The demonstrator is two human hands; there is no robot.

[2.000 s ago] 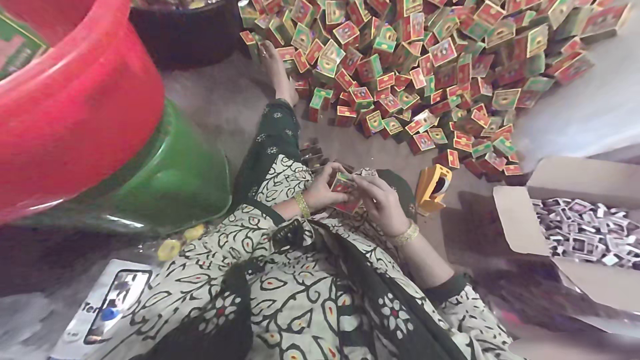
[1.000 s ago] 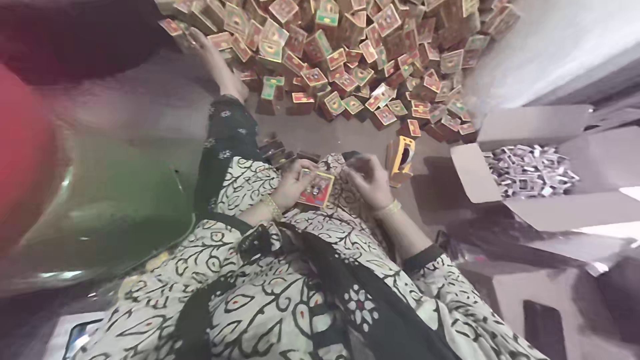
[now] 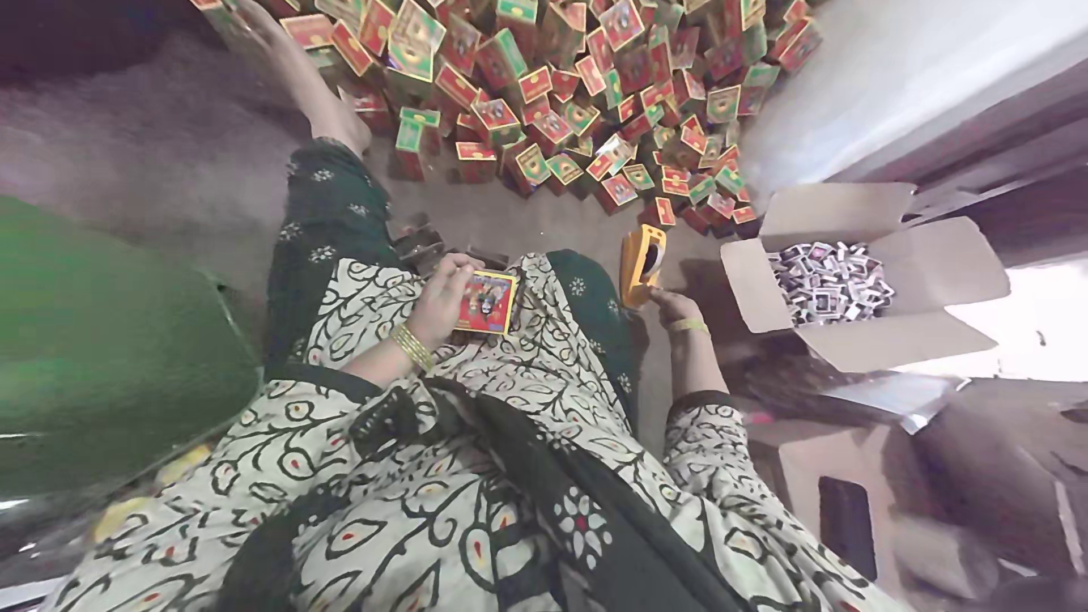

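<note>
My left hand point(image 3: 442, 302) holds a small red printed box point(image 3: 487, 303) with a yellow border over my lap, its printed face turned up. On the floor beside my knee stands a yellow tape dispenser point(image 3: 643, 265) with a roll in it. The fingers of my right hand point(image 3: 674, 308) are at the dispenser's near end; whether they grip it or a piece of tape is too small to tell. Small dark items point(image 3: 421, 244) lie on the floor just beyond my lap.
Ahead lies a large heap of small red and green boxes point(image 3: 552, 126). An open cardboard carton point(image 3: 884, 336) with many small pieces point(image 3: 829, 285) stands at the right, another carton point(image 3: 795, 459) nearer me. A large green tub point(image 3: 110, 340) is at the left.
My right hand has moved from near the box over my lap, rightward to the tape dispenser. My left hand still holds the box. The view has shifted.
</note>
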